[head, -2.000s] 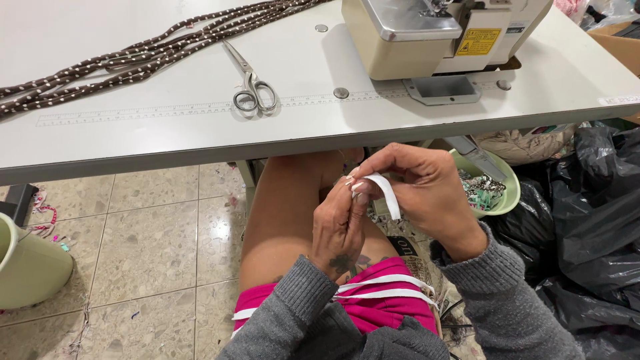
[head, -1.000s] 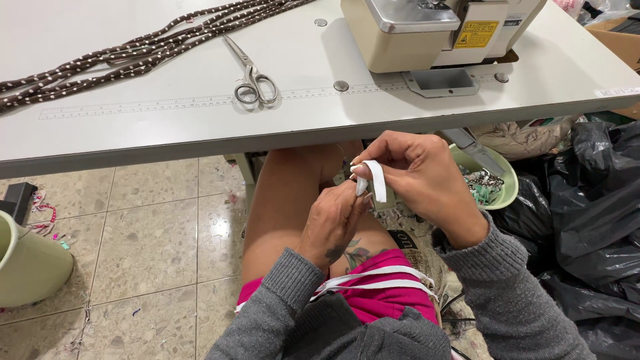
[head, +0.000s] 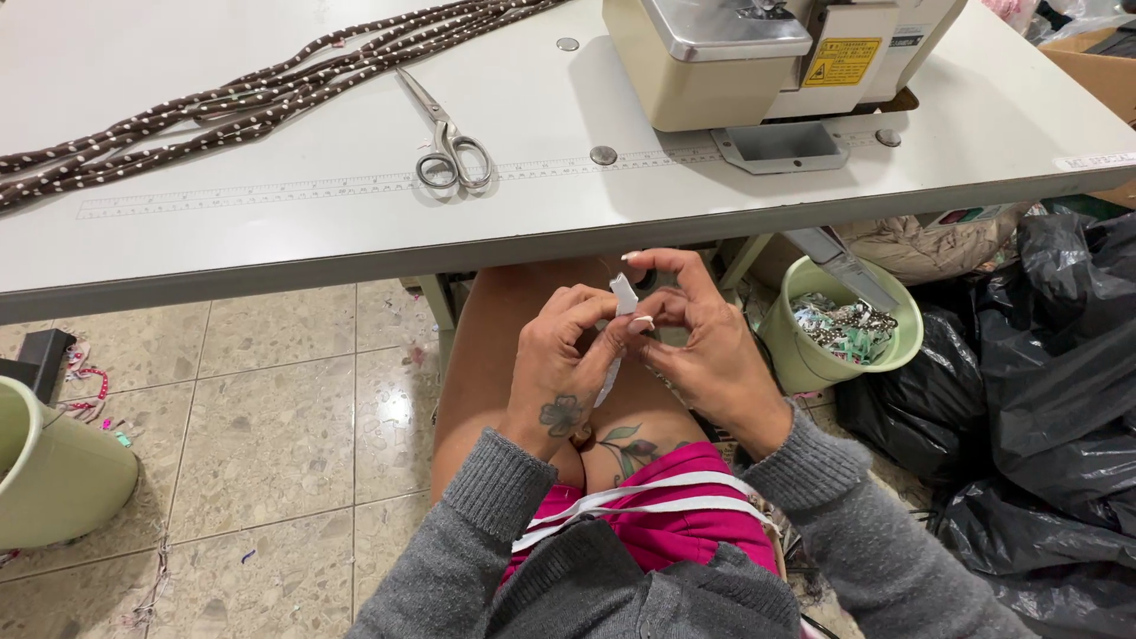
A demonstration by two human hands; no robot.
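Over my lap and below the table edge, my left hand (head: 568,355) pinches a narrow white fabric strip (head: 625,295) between thumb and fingers. The strip's short end sticks up, and more of it shows below the hand. My right hand (head: 701,333) is close against it on the right, its index finger raised; whether its thumb and other fingers grip the strip cannot be told. White cords (head: 657,493) lie across the pink fabric on my lap. Metal scissors (head: 450,142) rest on the table, left of the sewing machine (head: 719,71).
Brown dotted fabric tubes (head: 266,98) lie along the table's (head: 337,248) back left. A green bucket of scraps (head: 843,311) stands below on the right beside black plastic bags (head: 1056,355). Another green bucket (head: 71,470) is at the lower left.
The white strip hung in a curve from my right fingers before; now its short end points up from my left hand. My right index finger has lifted away from it.
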